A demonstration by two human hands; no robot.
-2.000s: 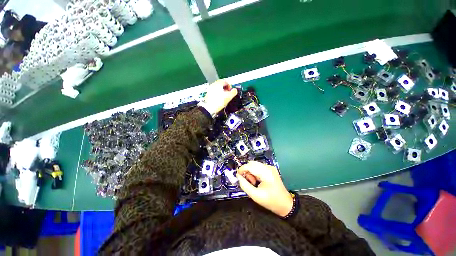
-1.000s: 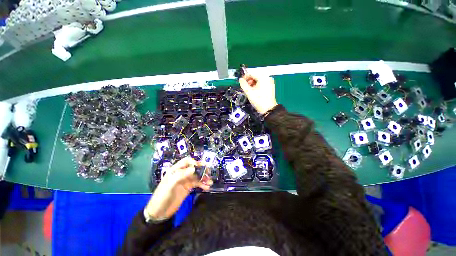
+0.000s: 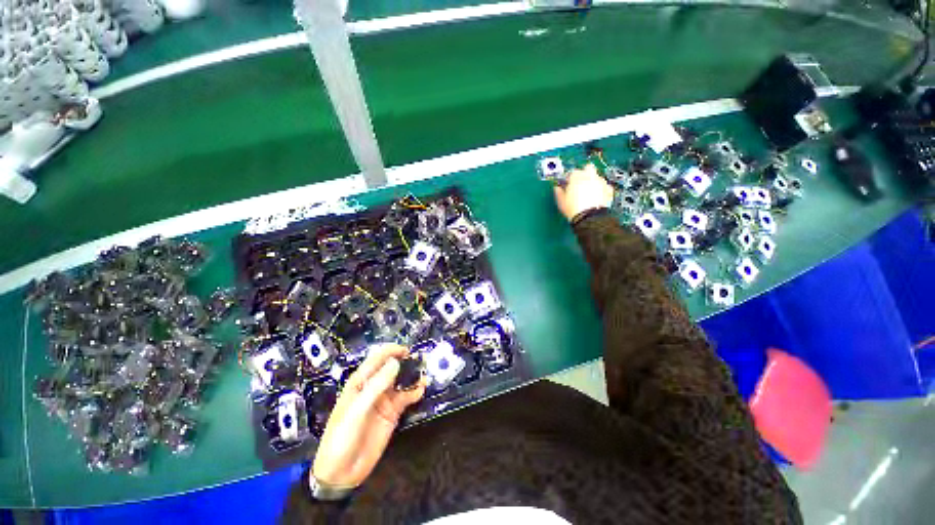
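My left hand (image 3: 359, 418) pinches a small black camera module (image 3: 410, 372) over the front edge of the black blister tray (image 3: 521, 361). A lamp board (image 3: 443, 364) lies just right of that module. The tray holds several lamp boards and dark modules with thin yellow and red lead wires. My right hand (image 3: 586, 193) reaches out to the left edge of the loose heap of lamp boards, beside a separate lamp board (image 3: 552, 166). Its fingertips are small and partly hidden, so I cannot tell whether it holds anything.
Clear-and-dark bracket assemblies (image 3: 128, 349) are heaped left of the tray. Thin white rings (image 3: 302, 213) lie along its back edge. A grey post (image 3: 349, 97) stands behind. A black box (image 3: 781, 101) sits at the far right. A red stool (image 3: 791, 408) is below the bench.
My right hand has moved from behind the tray to the lamp boards on the right. My left hand stays at the tray's front with the dark module. The view has turned right.
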